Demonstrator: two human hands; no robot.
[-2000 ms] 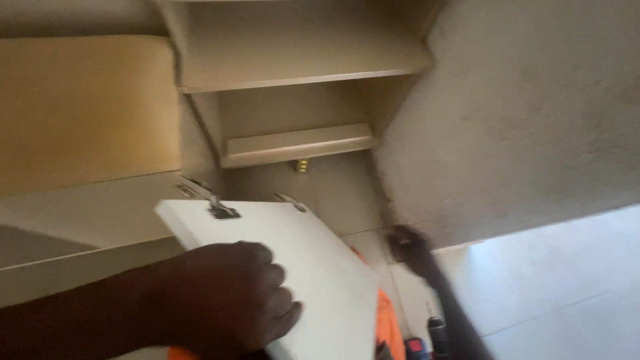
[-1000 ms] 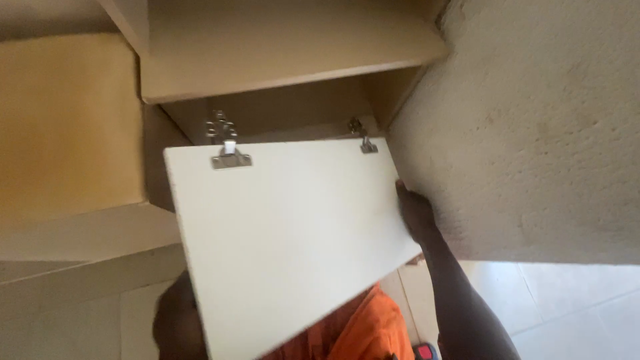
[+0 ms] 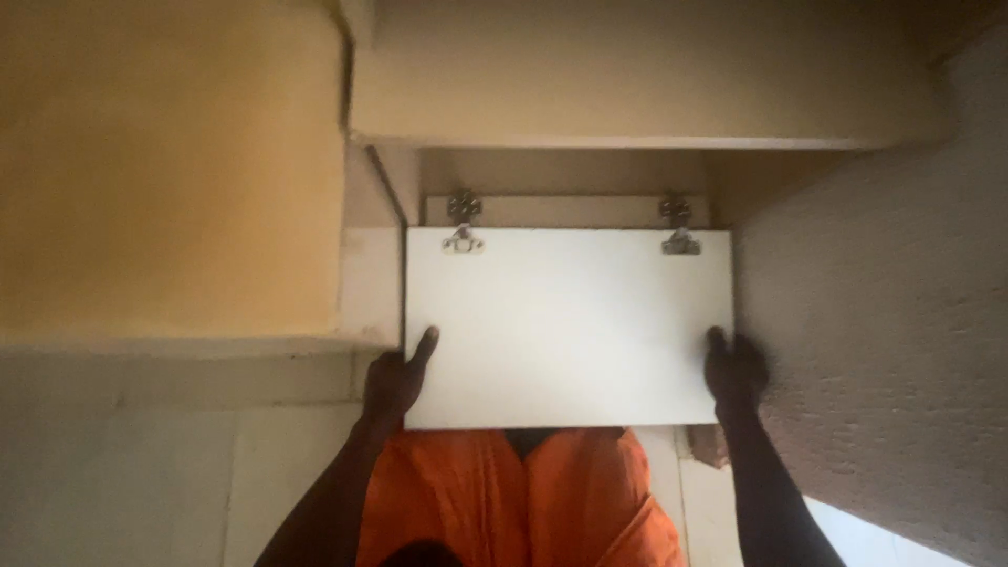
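Observation:
A white rectangular board (image 3: 567, 331), with a metal cabinet hinge at each upper corner, spans the lower opening of a cabinet. My left hand (image 3: 398, 378) grips its left edge, the thumb lying on the white face. On the opposite edge is my right hand (image 3: 734, 368), its thumb also on the face and its fingers blurred. The left hinge (image 3: 463, 242) and the right hinge (image 3: 681, 240) have arms that reach past the top edge over a pale strip (image 3: 563, 210) inside the cabinet. Whether the hinges touch that strip I cannot tell.
Above the opening runs a cabinet shelf (image 3: 630, 102). A yellowish panel (image 3: 169, 173) stands at the left, and a rough wall (image 3: 882, 339) rises close to my right hand. Pale floor tiles (image 3: 291, 465) show below. A small brownish block (image 3: 709, 445) is near my right wrist.
The board was tilted and is now level, up against the cabinet opening. My right hand, off the board two seconds ago, holds its right edge. My left hand has moved from over the face to the left edge.

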